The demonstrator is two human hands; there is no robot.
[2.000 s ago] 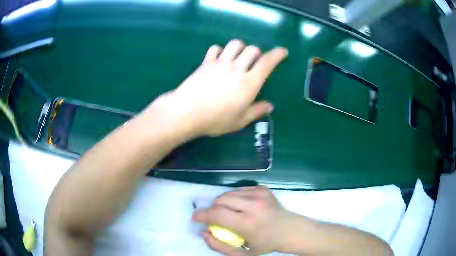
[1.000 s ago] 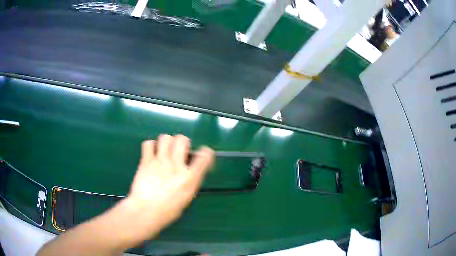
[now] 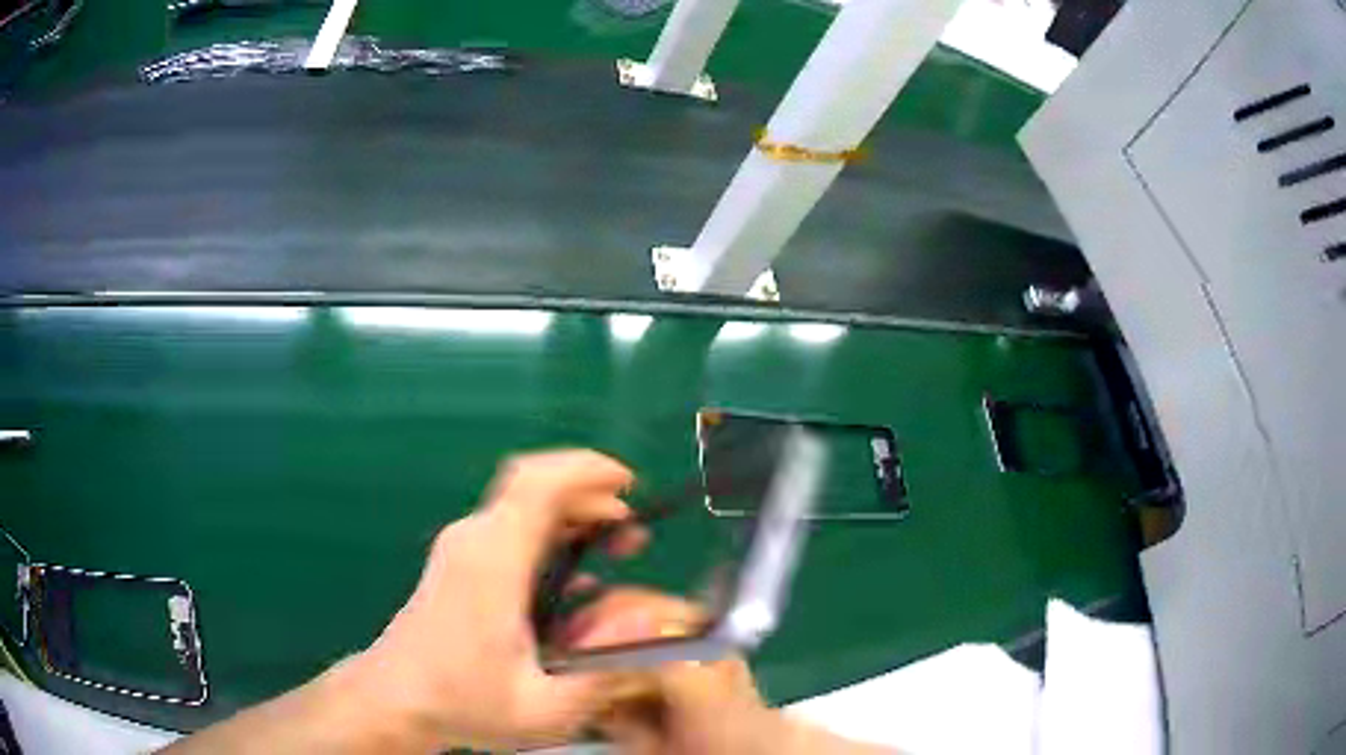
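My left hand grips a phone middle frame by its left side, lifted and tilted above the near edge of the green surface; its right end is blurred. My right hand is low in the picture, behind and under the held frame, partly hidden and blurred; whether it holds anything cannot be told. Another middle frame lies on the green surface just beyond, partly covered by the held one. One more frame lies at the lower left.
A further frame lies at the right, near a grey vented machine housing. Beyond the green surface runs a dark belt with white posts and crumpled clear film. White sheets line the near edge.
My left hand has come nearer and now holds a frame raised off the surface. My right hand has come back into view without the yellow tool visible. The camera view has shifted.
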